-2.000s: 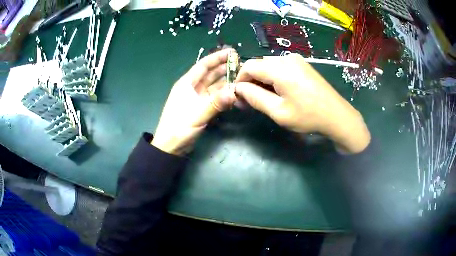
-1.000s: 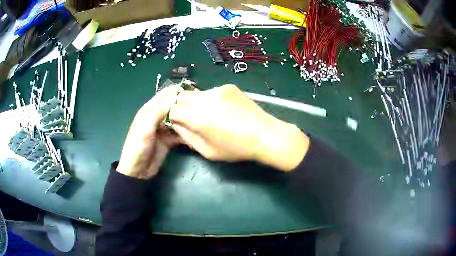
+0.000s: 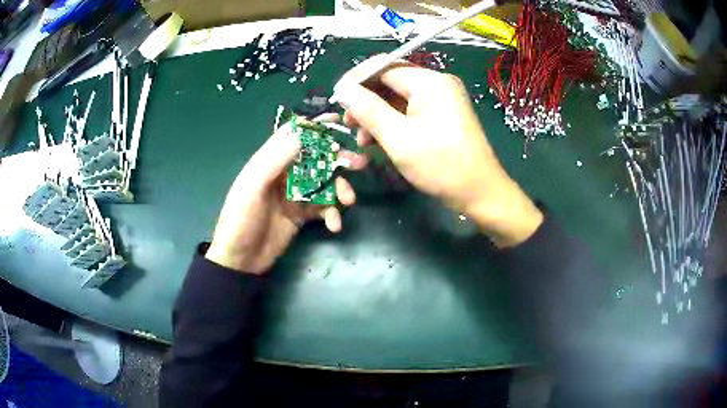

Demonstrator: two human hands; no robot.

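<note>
A green circuit board [image 3: 316, 166] lies face up in my left hand [image 3: 267, 191], held at its left edge by the thumb, with fingertips showing at its right side. A dark lead crosses its lower part. My right hand [image 3: 430, 131] pinches a white sleeved cable [image 3: 422, 40] between thumb and fingers, above and right of the board. The cable slants up to the right. Whether its lower end joins the board is hidden at the fingertips. A small dark module [image 3: 316, 102] lies behind the board.
Grey toothed rows of boards [image 3: 60, 209] with upright white cables stand at left. Black leads [image 3: 279, 56], red leads [image 3: 536, 68] and a yellow-handled tool [image 3: 486, 25] lie at the rear. Loose white cables [image 3: 673, 191] spread at far right. A white fan [image 3: 97, 351] is at lower left.
The board has turned face up and shows in my left hand. My right hand has moved up and right, off the board, with the white cable now slanting upward instead of lying flat to the right.
</note>
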